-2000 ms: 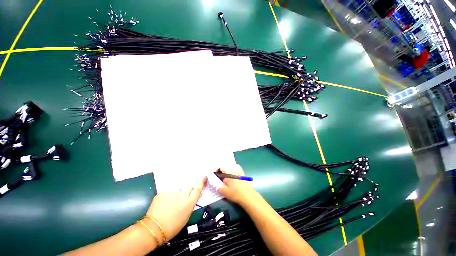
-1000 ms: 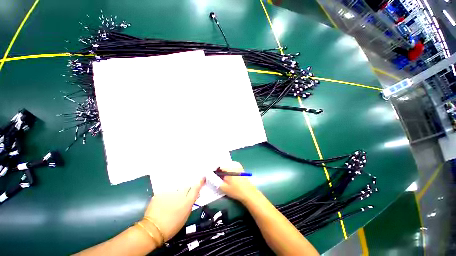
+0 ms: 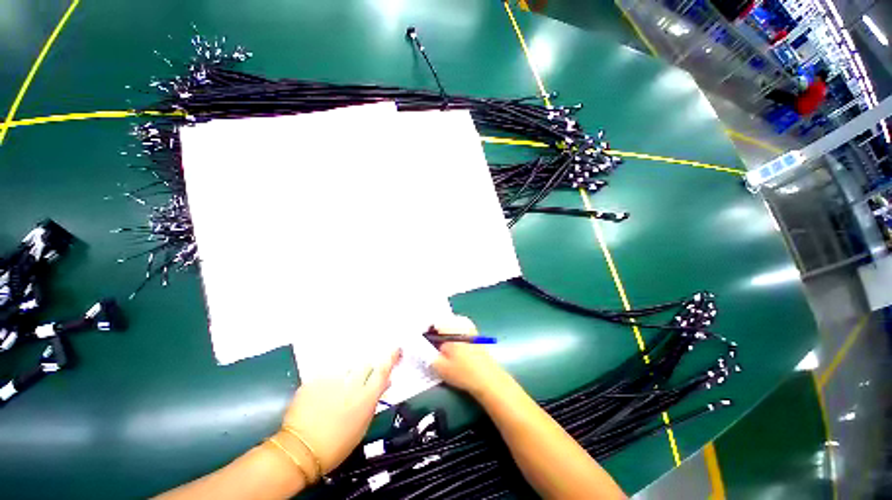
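Overlapping white paper sheets (image 3: 337, 215) lie on the green bench over bundles of black wire harnesses (image 3: 293, 95); they look blank from glare. My left hand (image 3: 337, 410) lies on the lowest sheet near its left side, fingers pointing up and right, with nothing seen in it. My right hand (image 3: 462, 356) rests on the right part of the same sheet and holds a thin dark and blue pen (image 3: 465, 338). The pen's blue end points right. Its writing tip is not clearly seen. Faint print or writing shows on the sheet between the hands.
Another black harness bundle (image 3: 587, 415) lies under my forearms, its white-marked ends at the right. Short black branches with white labels (image 3: 44, 327) lie at the far left. A pale power strip (image 3: 778, 168) is at the bench's right edge. Shelving and a red shape are beyond.
The view has shifted slightly, so the papers and bundles sit a little further left than in the earliest frame. Both hands stay on the sheet; the pen has barely moved.
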